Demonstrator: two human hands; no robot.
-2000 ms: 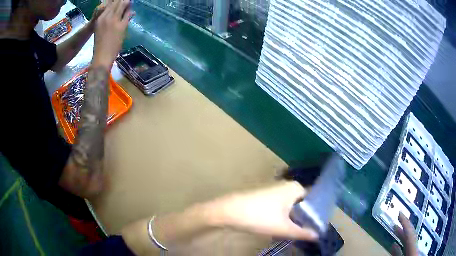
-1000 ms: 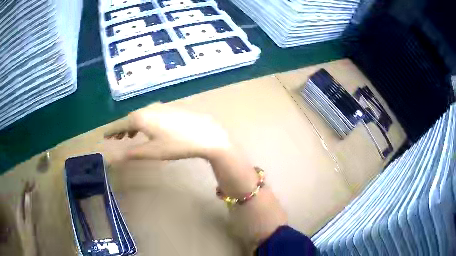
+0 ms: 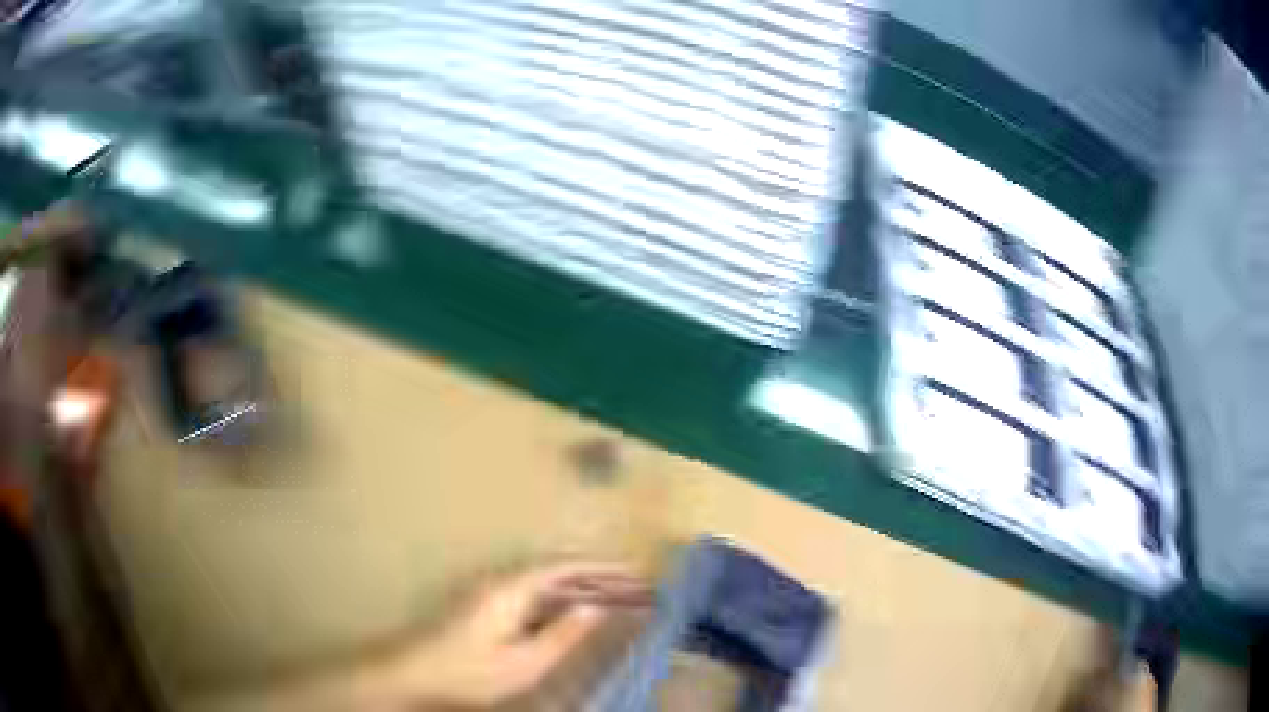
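The picture is strongly blurred. A stack of dark phone middle frames (image 3: 759, 605) lies at the bottom centre of the tan table, its grey-silver side facing left. My left hand (image 3: 536, 626) is at the stack's left side, fingers pointing towards it; whether it grips the stack cannot be told. A small skin-coloured blur at the lower right edge looks like my right hand (image 3: 1099, 675), with a dark shape beside it; its fingers and any hold cannot be made out.
A tall pile of blister trays (image 3: 599, 153) stands at the back on the green bench top (image 3: 543, 355). A loaded blister tray (image 3: 1030, 362) lies right of it. Another dark frame stack (image 3: 202, 348) and a neighbour's blurred arm (image 3: 70, 487) are at left. A small dark spot marks the tan board (image 3: 404, 487).
The view has swung left, bringing the neighbour's side back in. My right hand, a second ago stretched over the table behind the near stack, is now at the lower right edge. My left hand is beside the stack.
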